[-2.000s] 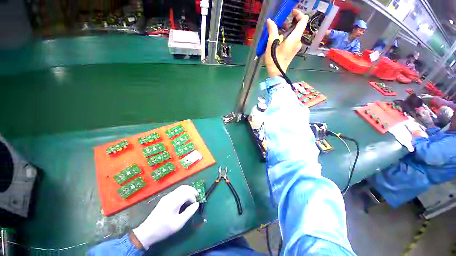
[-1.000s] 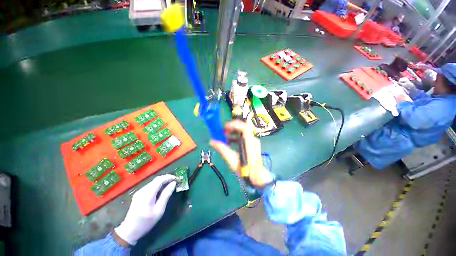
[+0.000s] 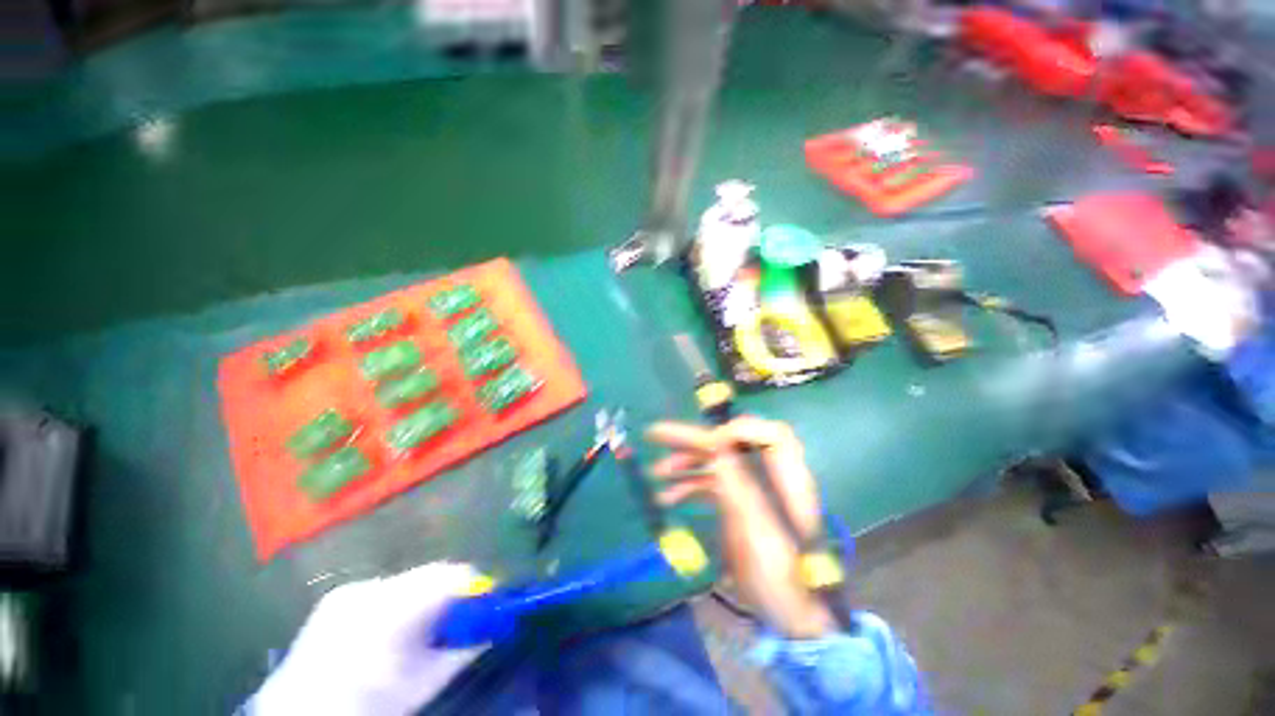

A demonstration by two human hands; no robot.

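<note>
The picture is blurred. My left hand (image 3: pixel 378 636), in a white glove, is at the lower left, closed around the end of a blue desoldering pump (image 3: pixel 573 590) with yellow ends. My bare right hand (image 3: pixel 755 518) holds a black soldering iron (image 3: pixel 769 483) with yellow bands, its tip pointing up and away. A green circuit board (image 3: pixel 530 484) lies on the mat beside black-handled cutters (image 3: pixel 604 437). An orange-red tray (image 3: pixel 273 518) to the left holds several green boards in rows.
A black box (image 3: pixel 716 315) holds a white bottle, a green roll and a yellow ring, with the iron stand (image 3: pixel 930 311) to its right. A metal post (image 3: pixel 681 126) stands behind. Another orange-red tray (image 3: pixel 835 157) is farther back. A person in blue (image 3: pixel 1175 434) sits at the right.
The blue pump has come down from my raised right hand to my left glove. My left hand has let go of the circuit board. My right hand now holds only the iron.
</note>
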